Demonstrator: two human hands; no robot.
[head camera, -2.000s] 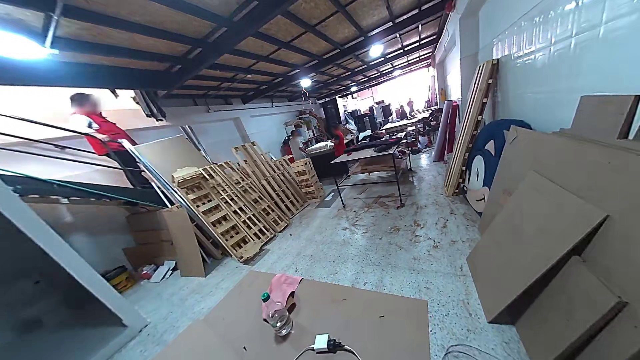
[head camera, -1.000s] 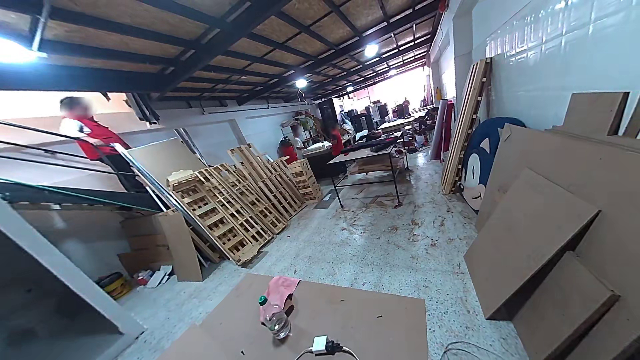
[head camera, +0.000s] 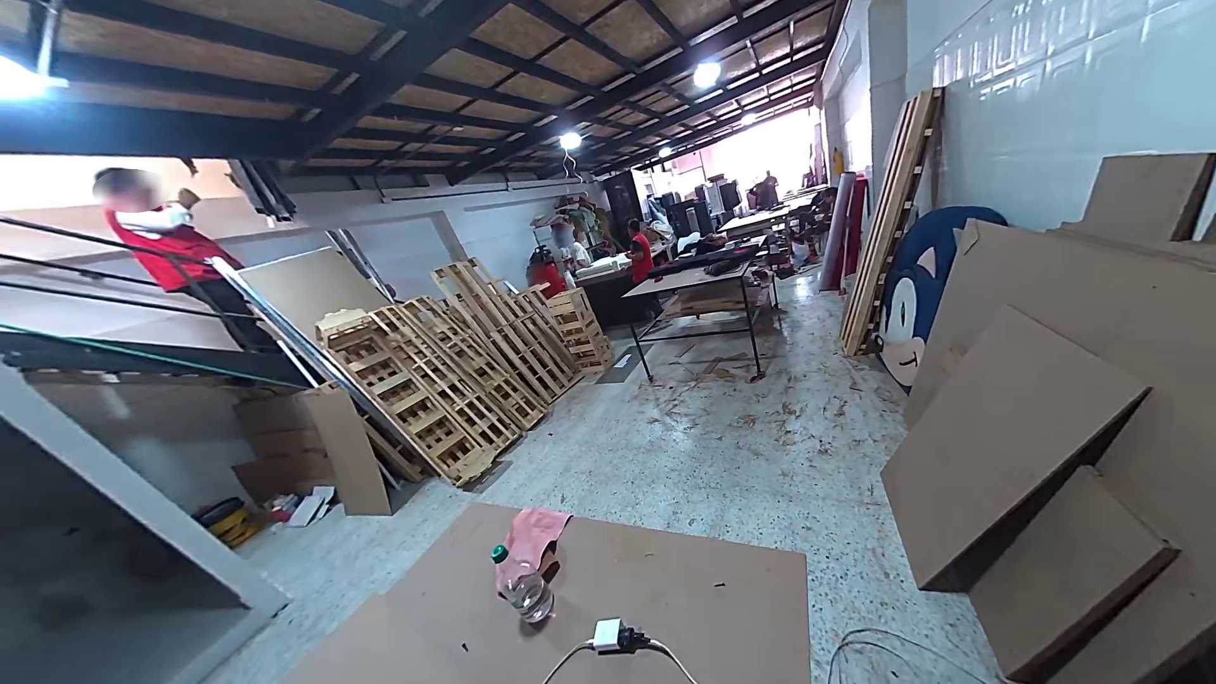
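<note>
Neither my left hand nor my right hand shows in the head view. A brown board tabletop (head camera: 665, 594) lies low in the middle. On it a clear plastic bottle with a green cap (head camera: 528, 597) stands in front of a pink cloth (head camera: 534, 537), overlapping it in the view. To the right of the bottle, a white power adapter (head camera: 608, 635) is joined to a black plug (head camera: 632, 640), with a pale cable running down from each side.
Wooden pallets (head camera: 427, 380) lean at the left; brown panels (head camera: 1016, 427) and a blue cartoon-character cutout (head camera: 907, 304) lean along the right wall. A metal-legged table (head camera: 698, 280) stands ahead. Loose cable (head camera: 883, 635) lies on the floor. One person is on the raised stairway, others farther back.
The person in red at the upper left has raised an arm toward the chest. Near the far table, people have shifted a little. Bottle, cloth and adapter stay as they were.
</note>
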